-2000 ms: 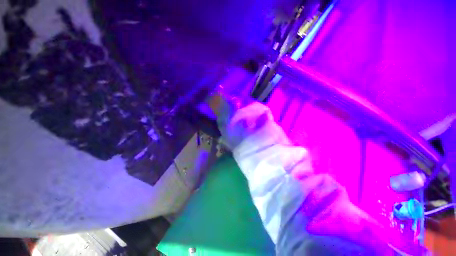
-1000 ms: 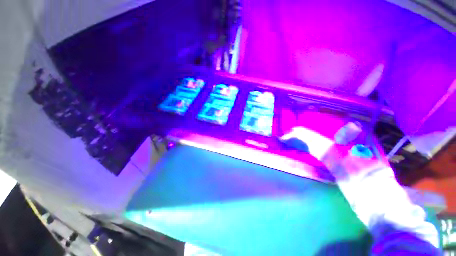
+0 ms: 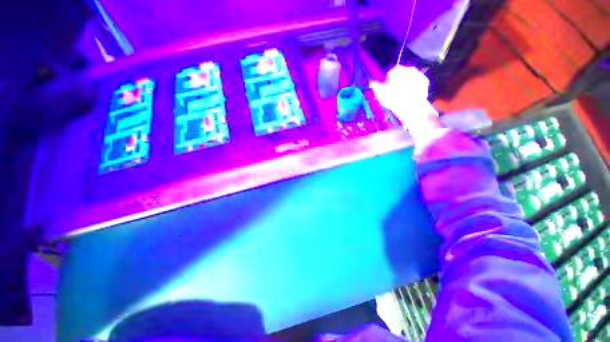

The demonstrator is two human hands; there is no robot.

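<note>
Three board panels lie side by side on the violet-lit bed, glowing cyan with pink-red spots: left (image 3: 127,125), middle (image 3: 201,107) and right (image 3: 272,92). My right hand (image 3: 403,92) wears a glove that glows white. It is at the bed's right end, just right of a teal pot (image 3: 349,104), with the sleeved arm coming from the lower right. Glare hides its fingers, so I cannot tell whether it holds anything. A pale cylindrical container (image 3: 329,75) stands behind the pot. My left hand is not in view.
A metal edge (image 3: 221,186) separates the bed from the green-teal mat (image 3: 301,230). A dark-framed tray with rows of green boards (image 3: 545,184) is at the right, partly behind my arm. A thin pale line (image 3: 406,33) hangs above my hand. Orange-red flooring (image 3: 515,60) lies beyond.
The view has swung right, bringing the board tray into sight. My right hand has moved from the bed's left end, then the area beside the right panel, to the right of the teal pot.
</note>
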